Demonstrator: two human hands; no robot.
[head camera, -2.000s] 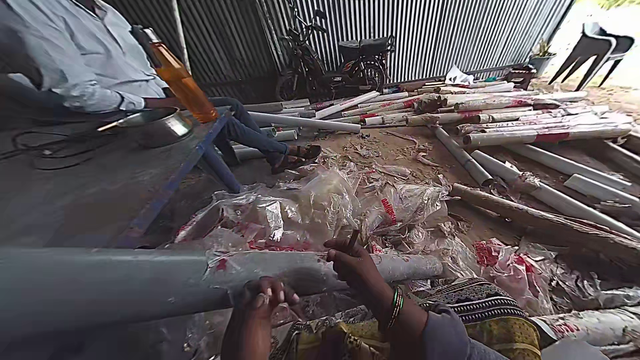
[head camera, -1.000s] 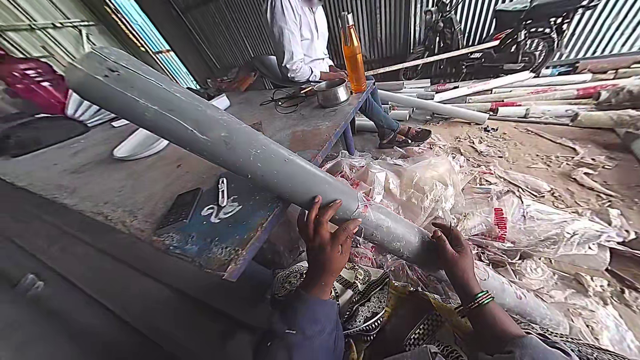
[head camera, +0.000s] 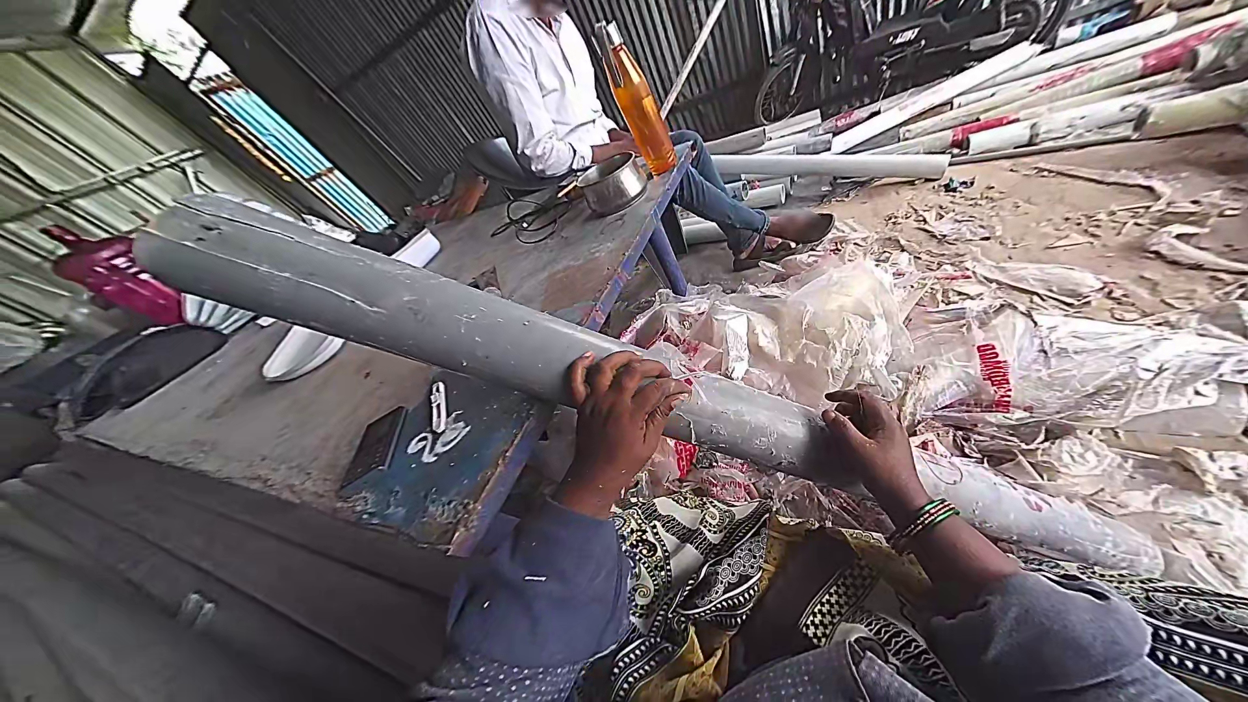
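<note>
A long grey plastic pipe (head camera: 390, 307) lies slantwise across the view, its wide end at the upper left above a metal-edged table. My left hand (head camera: 624, 400) rests on the pipe near its middle, fingers curled over the top. My right hand (head camera: 873, 439), with bangles at the wrist, is on the pipe further right; whether it also holds something small is not plain. Between the hands the pipe has scraps of clear film (head camera: 687, 385) on it. Crumpled clear plastic wrap (head camera: 829, 312) with red print is heaped behind the pipe.
On the table (head camera: 390, 390) are a dark phone (head camera: 374, 444), a small white-handled tool (head camera: 438, 405), a steel pot (head camera: 612, 185) and an orange bottle (head camera: 639, 102). A person (head camera: 541, 97) sits at its far end. More pipes (head camera: 1072, 97) lie on the ground near a parked motorcycle (head camera: 877, 49).
The view has swung left since two seconds ago. My left hand was low on the pipe's near side and now lies over its top. The dark thin object seen in my right hand earlier no longer shows.
</note>
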